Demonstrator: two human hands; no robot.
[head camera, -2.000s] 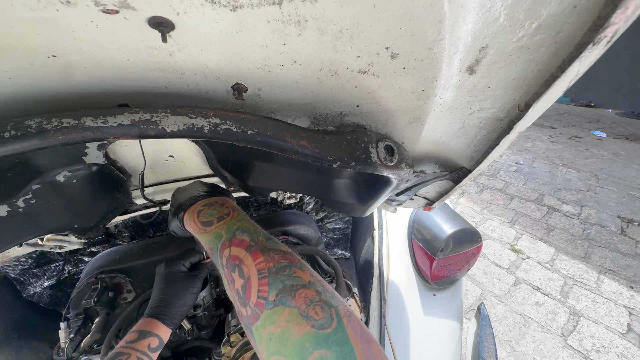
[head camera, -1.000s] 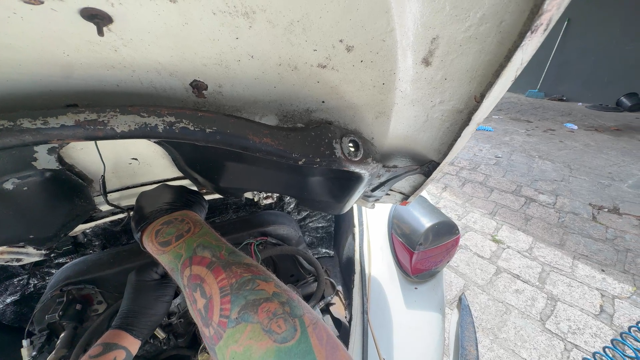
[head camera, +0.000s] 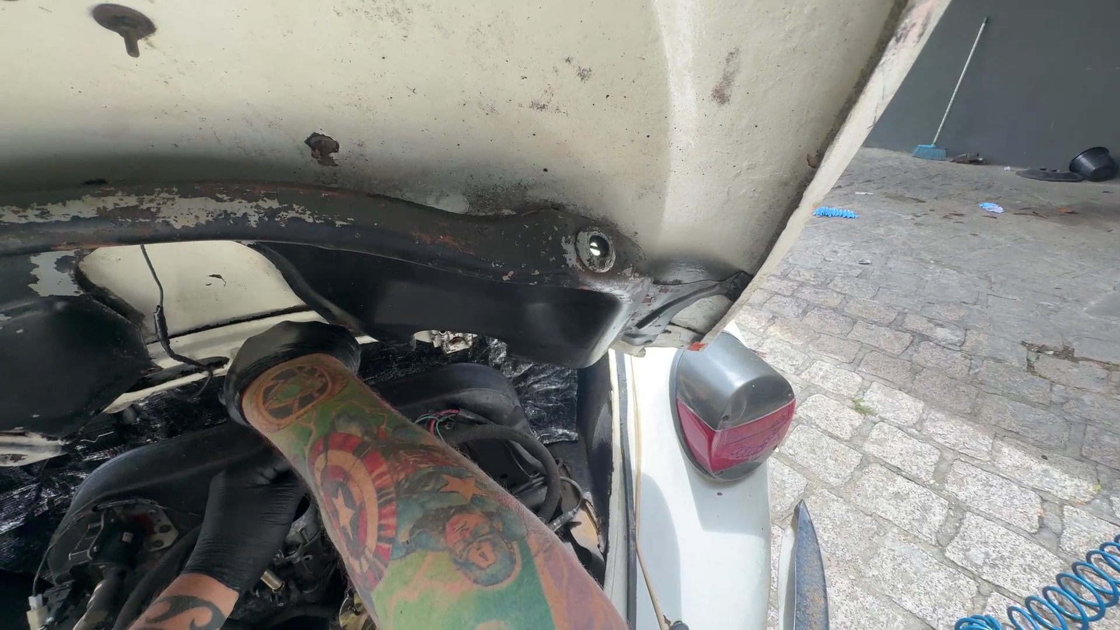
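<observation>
My right hand (head camera: 293, 354), in a black glove, reaches over the black engine shroud (head camera: 446, 385) in the car's engine bay; its fingers are hidden behind the wrist. Below it, my left hand (head camera: 249, 516), also black-gloved, lies among the engine parts, its fingertips hidden by my right forearm. What either hand touches or holds does not show. A thin black cable (head camera: 159, 319) hangs down just left of my right hand. Wires (head camera: 437, 418) and a black hose (head camera: 534, 451) lie to the right of my forearm.
Overhead is the raised, rust-spotted lid (head camera: 490, 87) with its black inner frame (head camera: 420, 236). At right are a white fender (head camera: 691, 542), a tail light (head camera: 735, 411) and a bumper end (head camera: 809, 569). A blue coiled hose (head camera: 1059, 595) lies on the stone paving; a broom (head camera: 958, 87) leans on the wall.
Both hands remain over the engine with little plain movement. The view has shifted, bringing the broom and the blue coiled hose into the picture since the earliest frame.
</observation>
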